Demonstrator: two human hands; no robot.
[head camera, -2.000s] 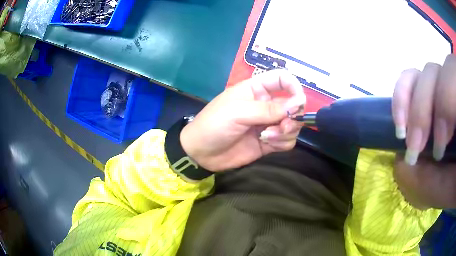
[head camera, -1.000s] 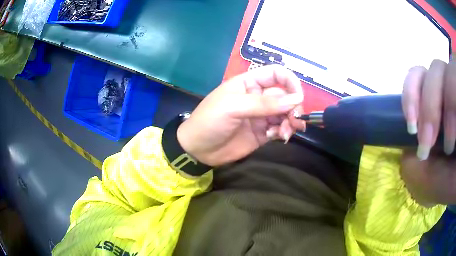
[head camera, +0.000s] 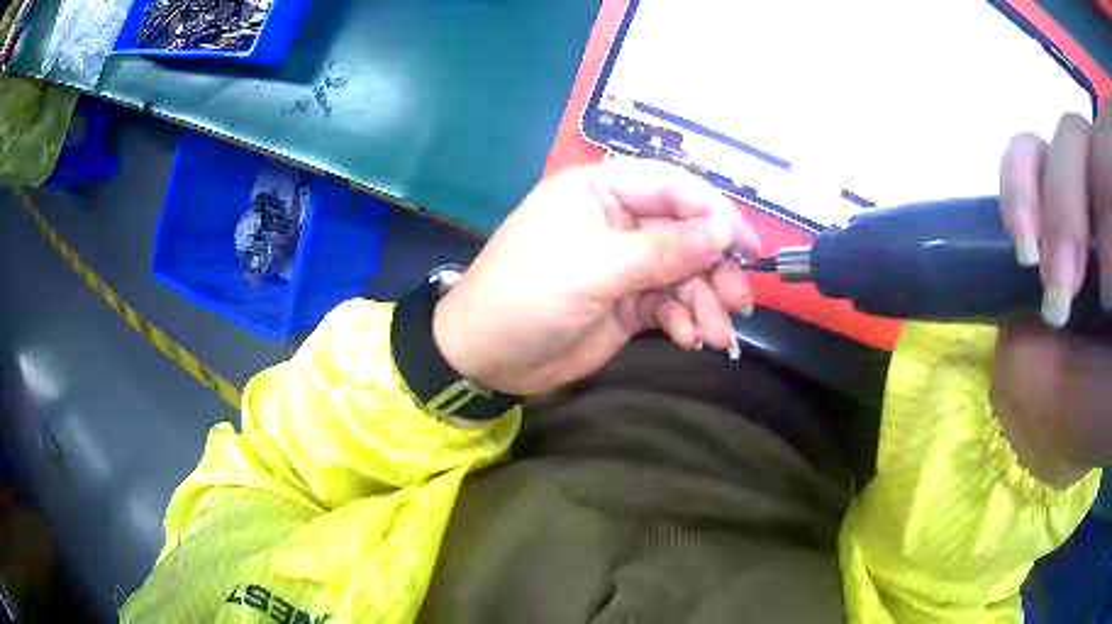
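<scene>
My right hand (head camera: 1067, 232) is wrapped around a thick black electric screwdriver (head camera: 927, 258), held level and pointing left. My left hand (head camera: 598, 268) has its thumb and index finger pinched at the screwdriver's bit tip. A tiny dark speck, which looks like a screw (head camera: 739, 258), shows between those fingertips. The laptop panel (head camera: 841, 98), glaring white with a thin dark rim, lies on a red foam pad (head camera: 573, 144) beyond my hands. Its lower left corner shows small dark and metal parts, partly hidden behind my left hand.
A blue bin (head camera: 281, 31) of metal pieces stands on the green bench (head camera: 427, 110) at the upper left, beside a clear plastic bag (head camera: 79, 43). A lower blue bin (head camera: 335, 262) with crumpled silvery contents is below the bench edge. A yellow floor line (head camera: 134, 311) runs at left.
The screwdriver and my right hand have moved up and slightly right. My left fingertips have also shifted slightly up and right, staying at the bit. The view has shifted slightly.
</scene>
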